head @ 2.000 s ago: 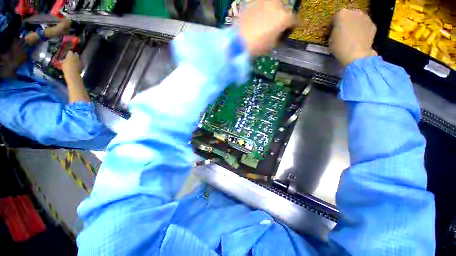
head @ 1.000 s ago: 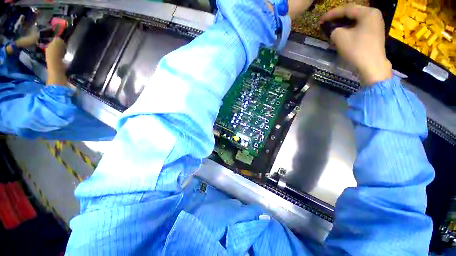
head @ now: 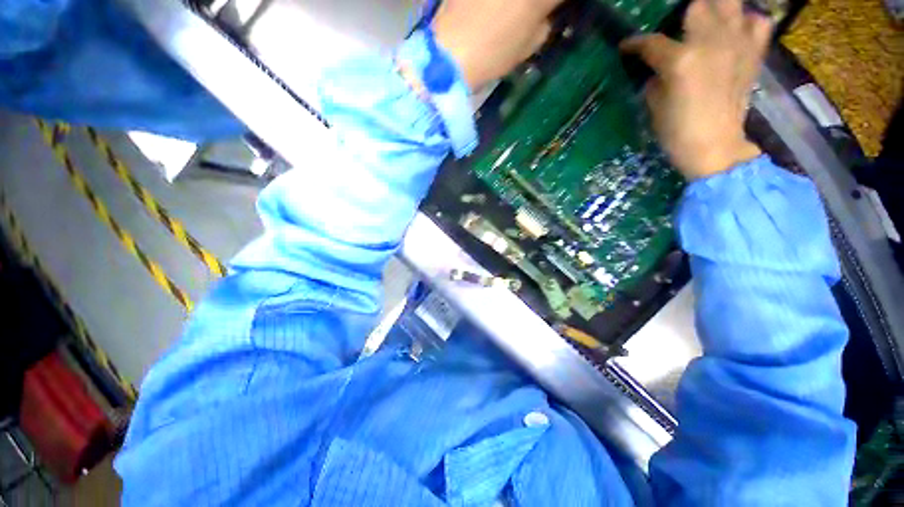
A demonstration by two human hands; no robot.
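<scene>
A large green circuit board lies in a black carrier in front of me, slightly blurred. Pale green clamps sit along the carrier's near edge. My left hand is at the top edge, over the board's far left; its fingertips are blurred against dark parts, so I cannot tell what they hold. A blue wrist strap is at my left cuff. My right hand is over the board's far right side, thumb and fingers spread; a dark spot shows near its fingertips, but I cannot tell whether it holds anything.
A silver conveyor rail with chain runs diagonally on my side. A bin of golden-brown components is at the upper right. Another person's blue sleeve is at the upper left. Yellow-black floor tape and a red box lie left.
My view has turned and shifted left. Both hands have moved from the bins to over the board. The dark item seen in my right hand is no longer clearly visible.
</scene>
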